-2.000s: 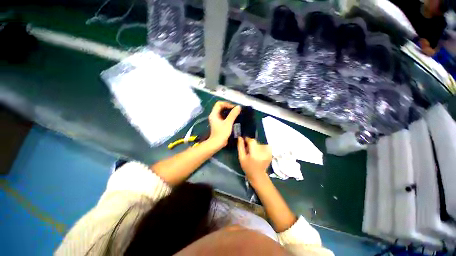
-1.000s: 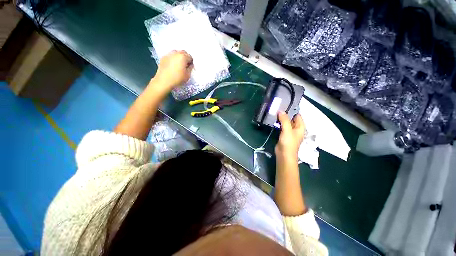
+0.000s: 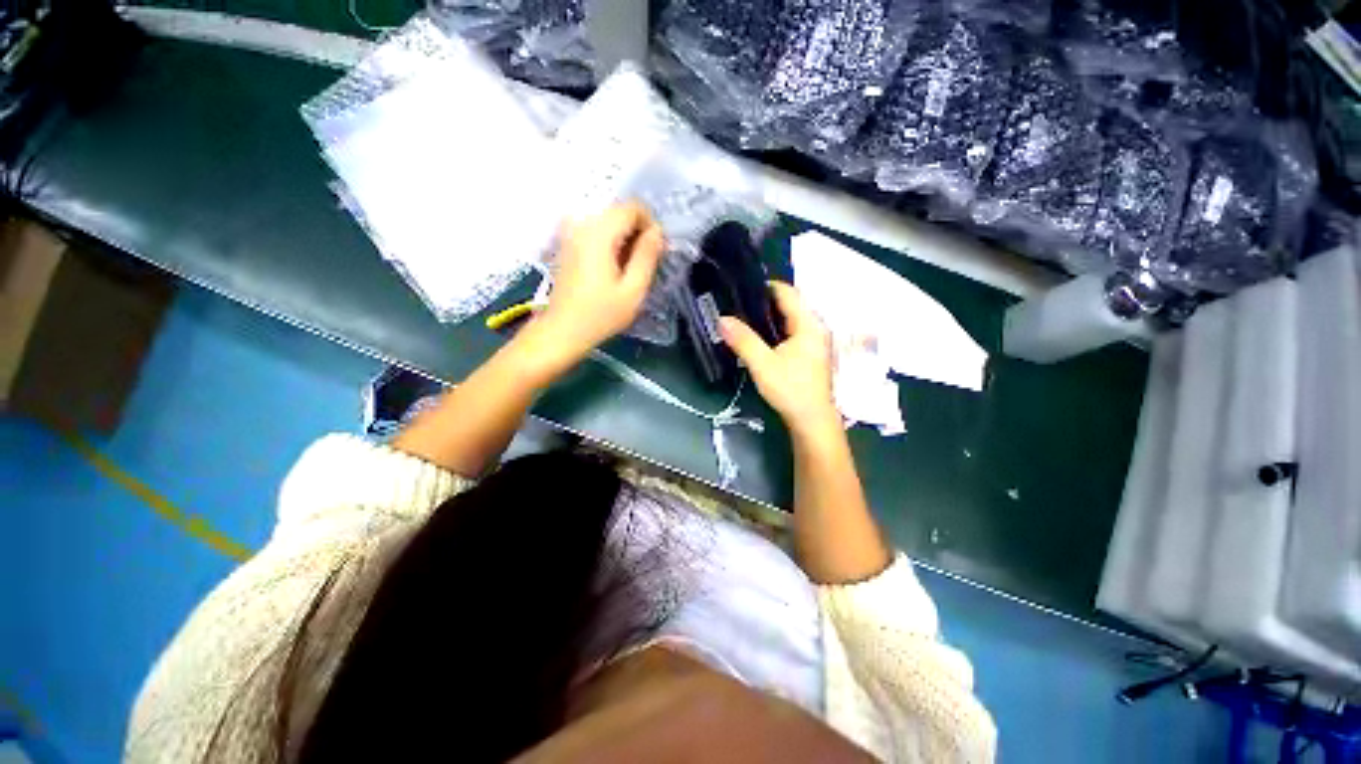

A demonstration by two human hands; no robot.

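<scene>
My right hand [image 3: 791,358] grips a black power adapter [image 3: 729,299] with a small white label, tilted above the bench. My left hand [image 3: 603,276] is beside a clear bubble bag [image 3: 679,179] that spreads from the stack towards the adapter. Its fingers are curled at the bag's near side; a firm grip on it is not clearly visible. The stack of empty bubble bags [image 3: 448,172] lies to the left. Whether the adapter's far end is inside the bag cannot be told.
Bagged units [image 3: 955,112] line the far side behind a pale rail. White wipe sheets [image 3: 888,314] lie right of my right hand. A whitish bottle [image 3: 1063,318] and foam trays [image 3: 1216,470] stand at right. A yellow handle [image 3: 511,317] and a thin strap [image 3: 657,391] lie near my left hand.
My left hand has moved right from the stack, and a bubble bag now lies beside the adapter. The adapter has turned more upright in my right hand. The camera view has shifted.
</scene>
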